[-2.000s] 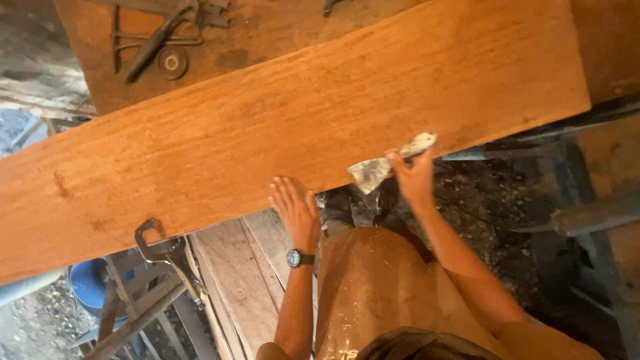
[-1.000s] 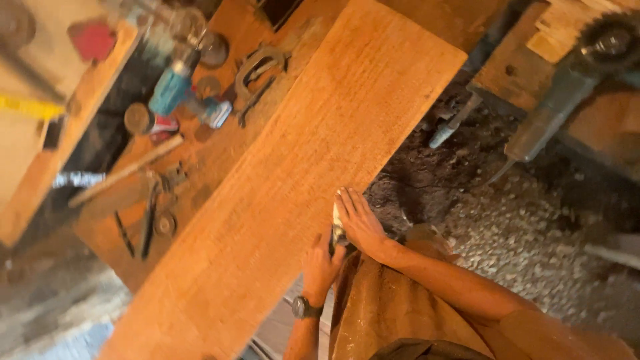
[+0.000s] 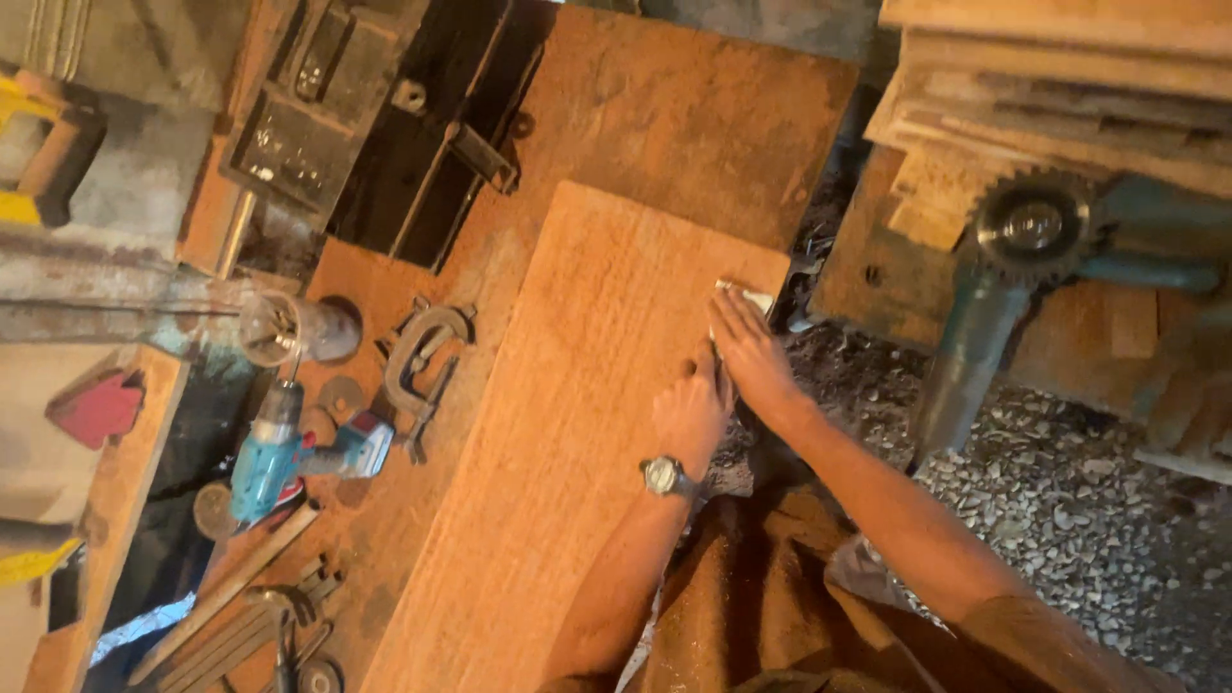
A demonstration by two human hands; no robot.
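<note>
A long wooden board (image 3: 597, 318) lies across the workbench, its squared end toward the upper right. At the board's right edge near that end, my right hand (image 3: 746, 342) is pressed on a pale, stained piece (image 3: 756, 296), perhaps folded sandpaper, mostly hidden beneath the fingers. Just below it, my left hand (image 3: 691, 409), with a watch on the wrist, is at the same edge with its fingers bent against a dark, thin part; whether it grips that part is unclear.
On the bench left of the board are a C-clamp (image 3: 414, 361), a cordless drill (image 3: 274, 462), a cup of bits (image 3: 303, 327) and a hammer (image 3: 281, 616). A black metal case (image 3: 385, 144) stands at the upper left. Right are an angle grinder with a toothed blade (image 3: 1030, 231) and stacked boards (image 3: 1039, 87).
The right hand, first holding the pale piece by the board's edge, now presses it there. The left hand has moved from flat on the board to beside the right. The view has turned strongly.
</note>
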